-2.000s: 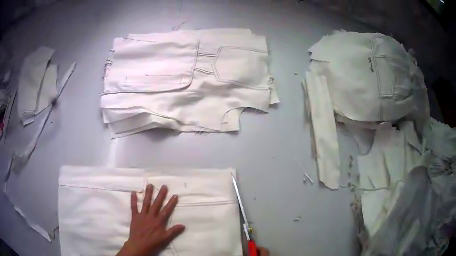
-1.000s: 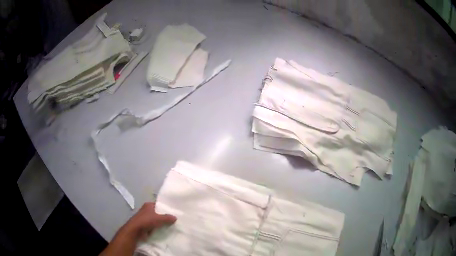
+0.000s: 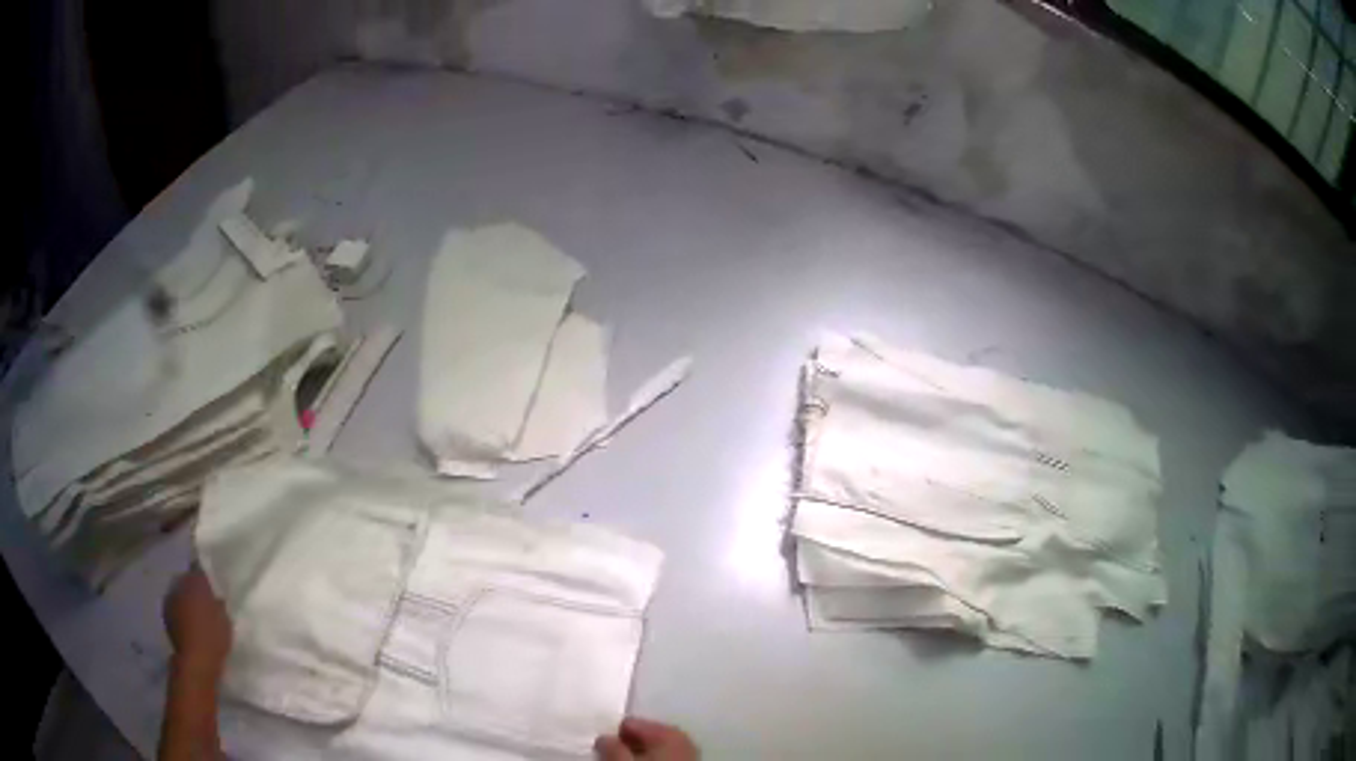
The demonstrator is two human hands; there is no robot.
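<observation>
A white front panel with stitched pockets lies at the lower left, partly over the table's left side. My left hand holds its left edge, with the fingers partly hidden by the cloth. My right hand is at its lower right corner, cut off by the bottom edge of the picture, and grips the cloth there. The panel's near edge runs out of the picture. No shears show in my right hand.
A thick stack of white pieces lies at the far left, touching or just beyond the panel. Cream pieces and a thin strip lie beyond it. A panel stack lies right of centre. More white pieces lie far right. A rough wall stands behind.
The view has swung left. The panel has moved left, close to the thick stack, and now covers the long strip's near part. My right hand has come into view at its right corner.
</observation>
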